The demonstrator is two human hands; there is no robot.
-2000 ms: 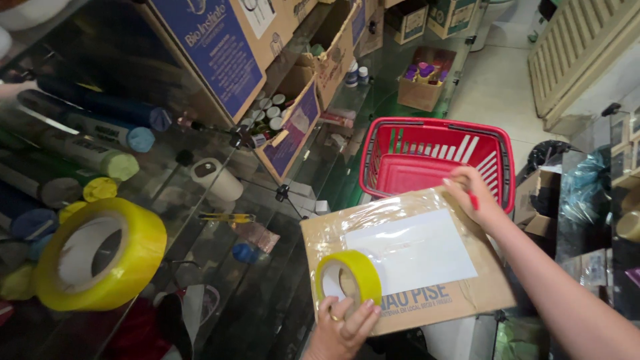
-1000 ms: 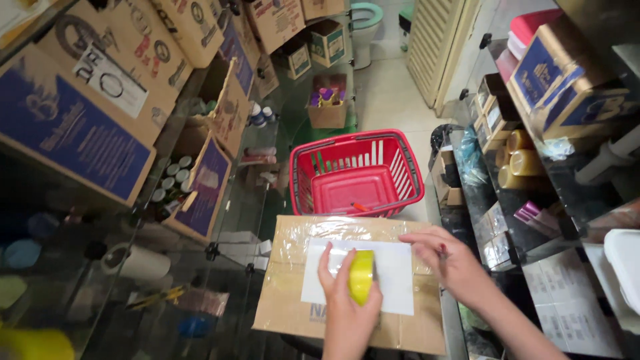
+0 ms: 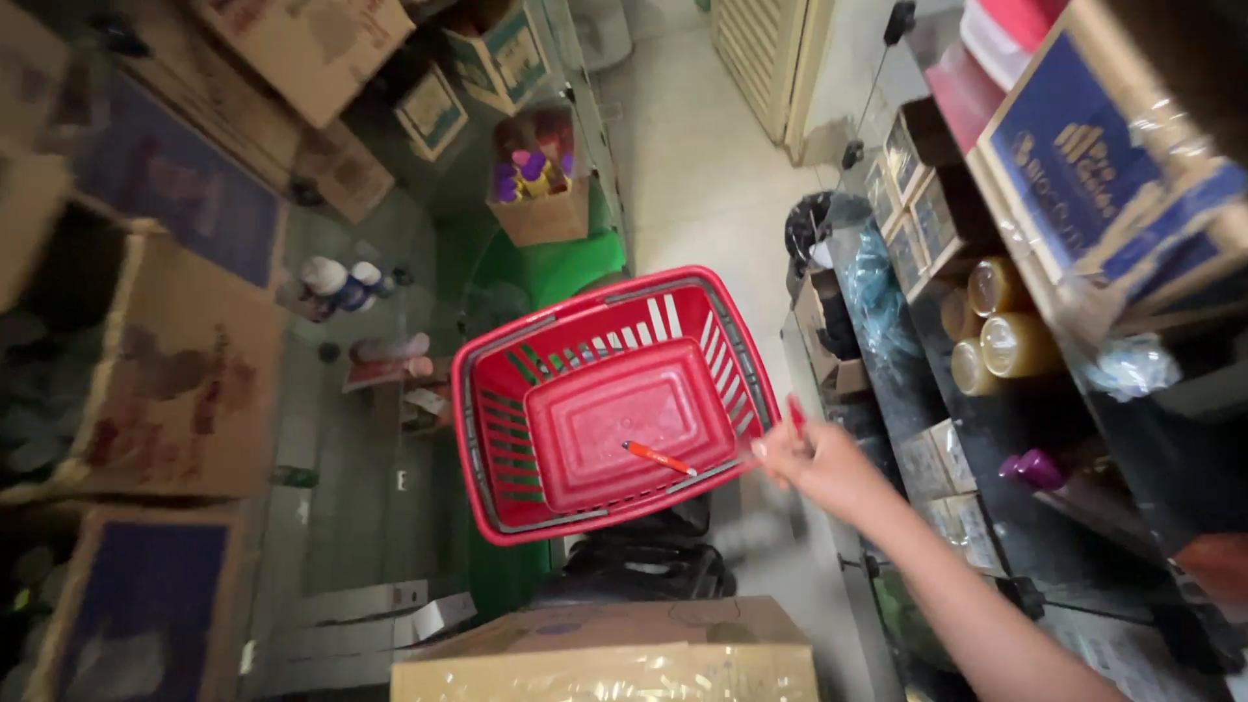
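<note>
A red plastic shopping basket [image 3: 624, 409] lies below me, with an orange utility knife [image 3: 659, 457] on its bottom. By the basket's right edge is my right hand [image 3: 809, 463], blurred, with a small red object [image 3: 796, 413] at its fingers; whether it grips that object cannot be told. A cardboard box [image 3: 604, 663] covered with shiny clear tape stands at the bottom edge, nearer than the basket. My left hand is out of view.
Glass shelves on the left hold cardboard boxes [image 3: 185, 361], small bottles [image 3: 341, 283] and a box of purple-capped bottles [image 3: 541, 210]. Dark shelves on the right carry jars [image 3: 1019, 343] and a blue-printed box [image 3: 1063, 156]. A louvred door [image 3: 756, 63] stands beyond the tiled floor [image 3: 682, 146].
My left hand and the yellow tape roll have left the view. My right hand has moved from the box to beside the basket. The box now shows only at the bottom edge.
</note>
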